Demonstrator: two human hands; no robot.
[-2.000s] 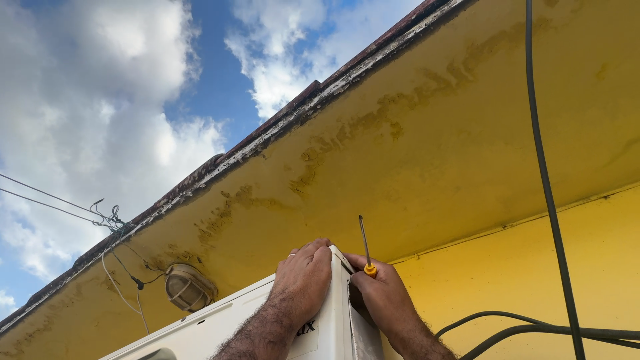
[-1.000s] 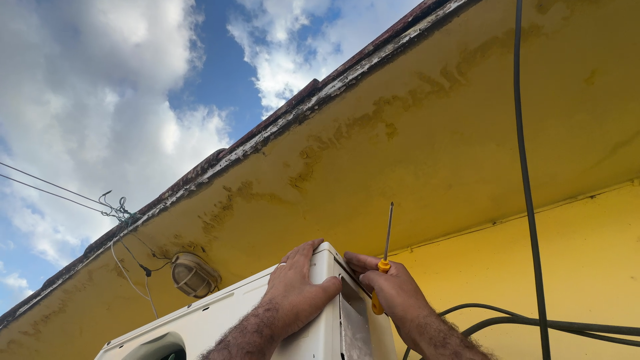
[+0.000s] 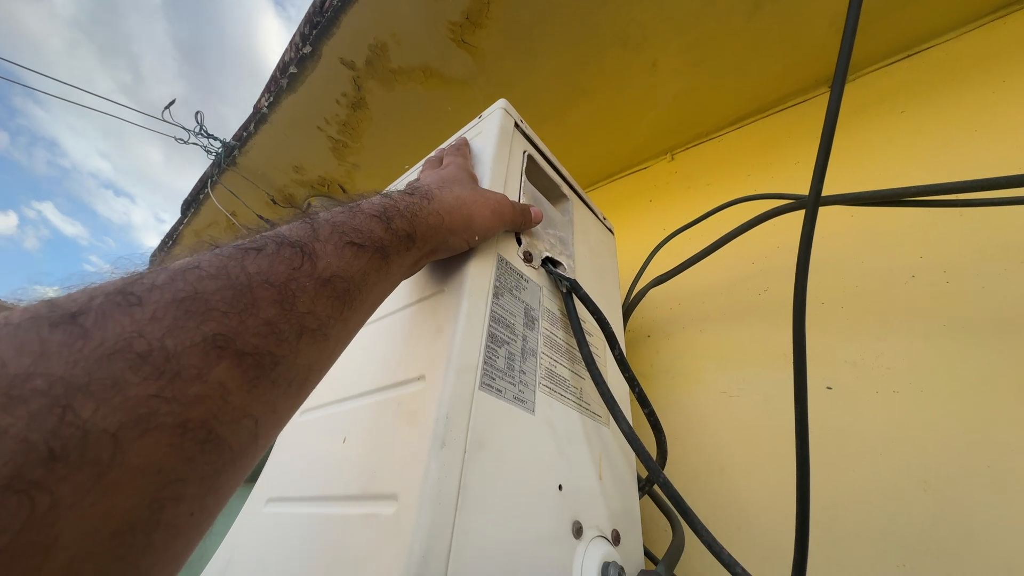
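Observation:
My left hand [image 3: 468, 204] lies against the upper corner of a white outdoor air-conditioner unit [image 3: 368, 456], fingers on its front face and thumb over the recessed handle [image 3: 548, 208] in the side panel. A rusty screw [image 3: 527, 257] sits just below the thumb. Black cables [image 3: 592, 352] come out of a ragged opening under the recess and hang down the side, past a label [image 3: 512, 332] bearing writing. Lower down are two more screws and a valve fitting [image 3: 612, 566], partly cut off by the frame. My right hand and the screwdriver are out of view.
A thick black cable [image 3: 802, 320] hangs in front of the yellow wall [image 3: 912, 336], and other cables [image 3: 904, 194] cross behind it. Above the unit slopes the stained yellow eave [image 3: 640, 72]. Overhead wires [image 3: 88, 104] reach the roof edge at the left.
My right hand, with the yellow-handled screwdriver, has left the view. The view has shifted closer to the unit's side, so the label and cables now show. My left hand still rests on the unit's top corner.

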